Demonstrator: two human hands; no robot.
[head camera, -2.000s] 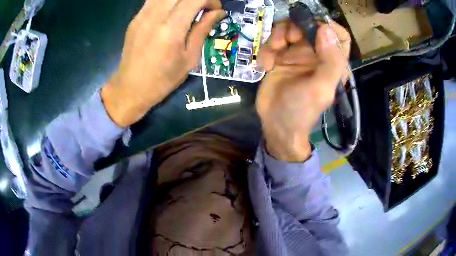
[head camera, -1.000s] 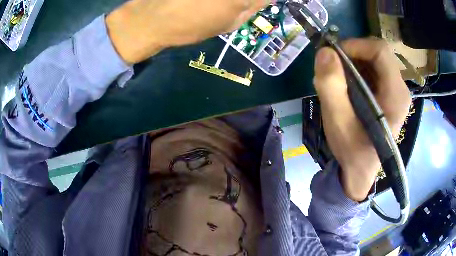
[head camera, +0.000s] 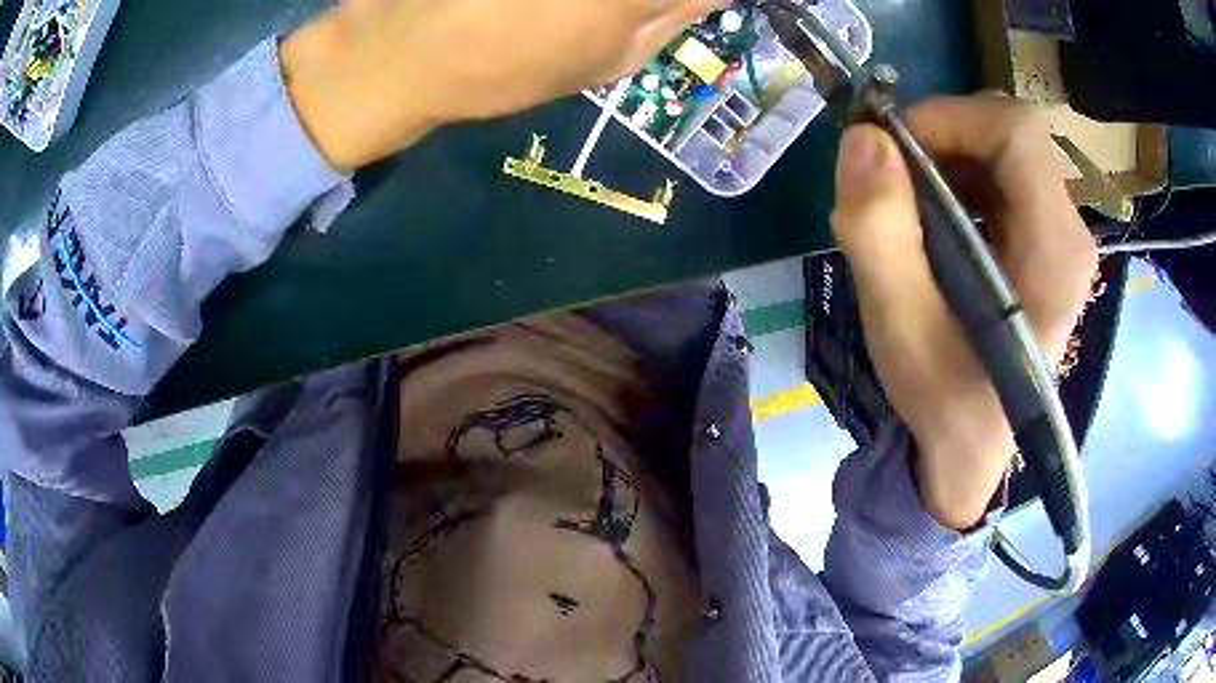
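The white socket housing (head camera: 731, 171) lies tilted on the dark green mat at the top, cut off by the picture's edge. The green circuit board (head camera: 663, 96) is inside it. A brass contact strip (head camera: 587, 190) lies loose on the mat, joined to the board by a white wire (head camera: 599, 130). My right hand (head camera: 963, 267) holds the soldering iron (head camera: 971, 274) like a pen, its front end over the housing's upper part. My left hand (head camera: 494, 60) is at the housing's left side; its fingertips are cut off by the top edge, so its grip is hidden.
Another white housing (head camera: 51, 67) lies at the far upper left. A cardboard tray (head camera: 1150, 167) is at the upper right. A black bin (head camera: 830, 350) stands below the bench, partly behind my right hand. The mat's front edge runs above my lap.
Since two seconds ago the iron has swung to point up-left over the housing, and the housing sits turned and further right in view. Over the last second almost nothing has moved.
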